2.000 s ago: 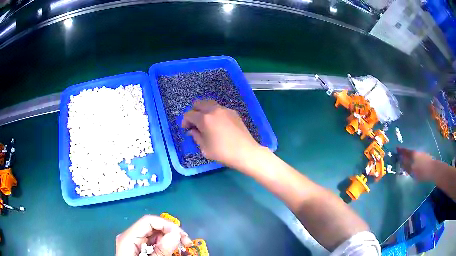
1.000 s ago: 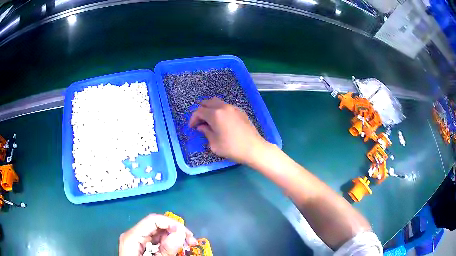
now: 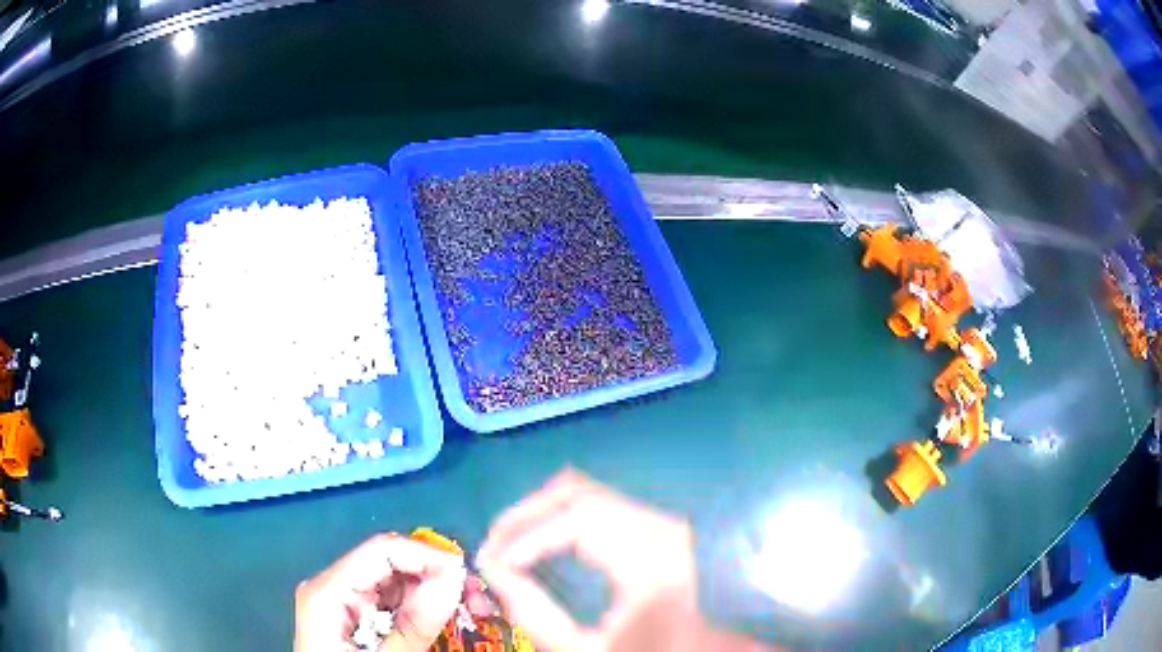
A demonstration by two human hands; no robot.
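Note:
My left hand is at the bottom edge, curled around small white pieces in its palm, with an orange connector housing at its fingertips. My right hand is blurred and bent beside it, fingertips at the housing; whether it pinches a small part cannot be seen. The blue tray of white parts and the blue tray of dark parts lie side by side beyond the hands, blue bottom showing in places.
A cluster of orange housings lies at the right beside a clear plastic bag. More orange housings with wire leads are at the left edge. A metal rail runs behind the trays. A blue bin is at the lower right.
My right hand has left the dark parts tray and come down toward me, beside my left hand. My left hand stays low with the white pieces. Another person's hand at the right has gone from view.

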